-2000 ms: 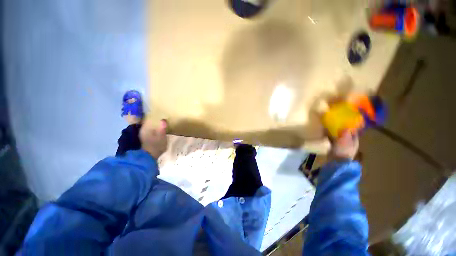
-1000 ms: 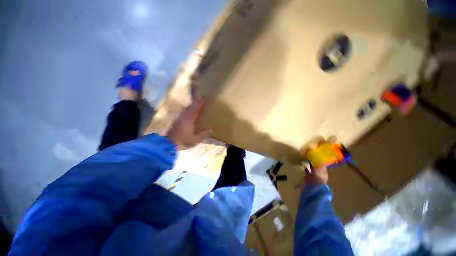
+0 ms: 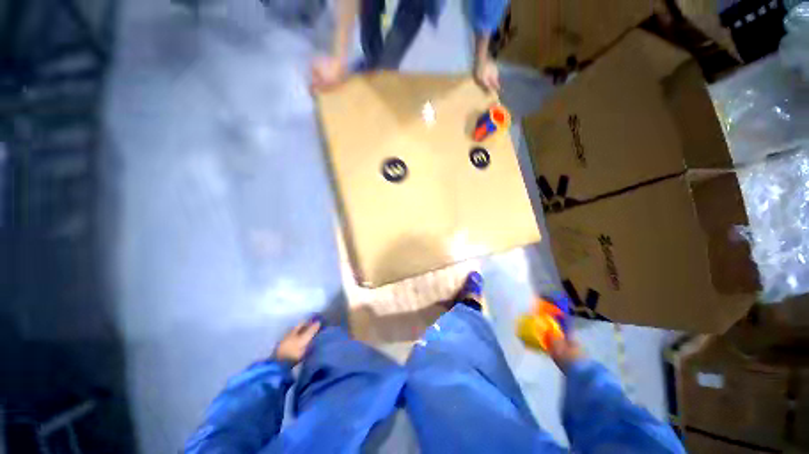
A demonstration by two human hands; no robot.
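Observation:
A closed brown shipping carton (image 3: 439, 208) with two black "3" circles stands in front of me on a pale plywood board (image 3: 395, 310). My right hand (image 3: 566, 348) is shut on a blue and orange tape dispenser (image 3: 544, 324) with a yellow roll, off the carton's near right corner. My left hand (image 3: 297, 341) is beside my left thigh, away from the carton; its fingers are too blurred to tell if they are closed. A second tape dispenser (image 3: 489, 123) lies on the carton's top near the far right corner.
Another person's hands (image 3: 328, 71) touch the carton's far corners. Large brown open cartons (image 3: 634, 191) stand at the right, with clear plastic-wrapped goods (image 3: 781, 217) beside them. Another brown carton (image 3: 741, 381) is at the lower right. Grey floor (image 3: 231, 204) shows at the left.
My hands have left the carton and moved back towards my body. The whole carton top now shows, farther off. The tape dispenser stays in my right hand.

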